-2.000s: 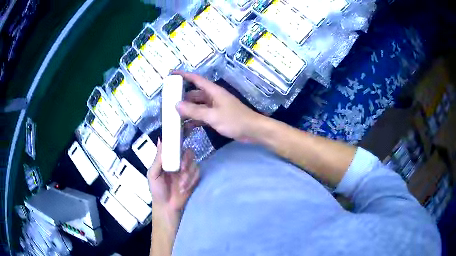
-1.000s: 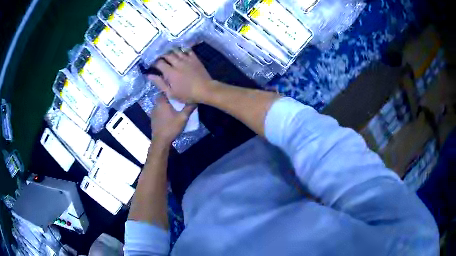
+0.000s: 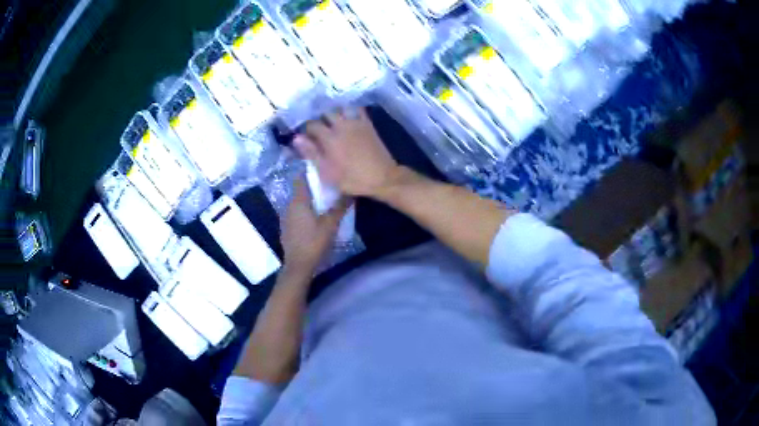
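A white power bank (image 3: 324,193) shows partly between my two hands, over the black mat. My left hand (image 3: 310,226) is closed around its near side, with the fingers partly hidden. My right hand (image 3: 345,154) lies over its far end, fingers bent and slightly blurred. A white edge also shows below the hands over bubble wrap (image 3: 339,254); I cannot tell whether it is the same piece. Most of the power bank is hidden by my hands.
Open shells with batteries (image 3: 329,43) lie in bagged rows ahead. White top covers (image 3: 241,240) lie at left on the black mat (image 3: 404,179). A grey box (image 3: 79,320) with buttons stands at lower left. Cartons (image 3: 620,200) stand at right beside the littered blue floor (image 3: 599,150).
The power bank was held up on edge between both hands; it is now low over the mat and mostly covered by them. The view has also shifted.
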